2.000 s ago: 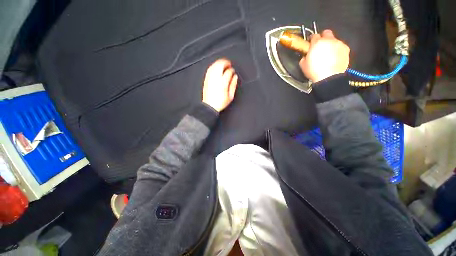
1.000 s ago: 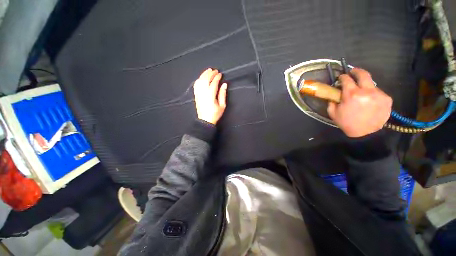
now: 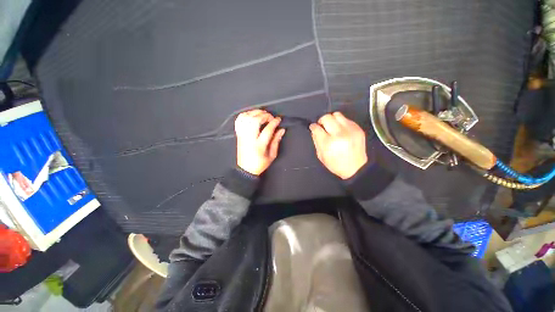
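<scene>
A dark cloth garment piece (image 3: 182, 106) lies flat on the ribbed dark table cover (image 3: 420, 42), with pale seam or crease lines across it. My left hand (image 3: 258, 141) has its fingertips on the cloth near the middle, pinching a small dark fold. My right hand (image 3: 341, 144) pinches the other end of that fold near the cloth's right edge. The steam iron (image 3: 389, 134) stands on the cover to the right of my right hand, untouched, its wooden handle (image 3: 450, 138) pointing down to the right.
A blue and yellowish hose (image 3: 517, 178) runs from the iron to the right. A blue-topped box (image 3: 45, 173) and a red plastic bag (image 3: 12, 248) are at the left. A blue crate (image 3: 473, 236) shows low right. A cream rim (image 3: 146, 255) shows below the table's left part.
My right hand has let go of the iron and moved left to the cloth's edge. The iron now stands alone at the right. My left hand stays on the cloth, its fingers now pinching.
</scene>
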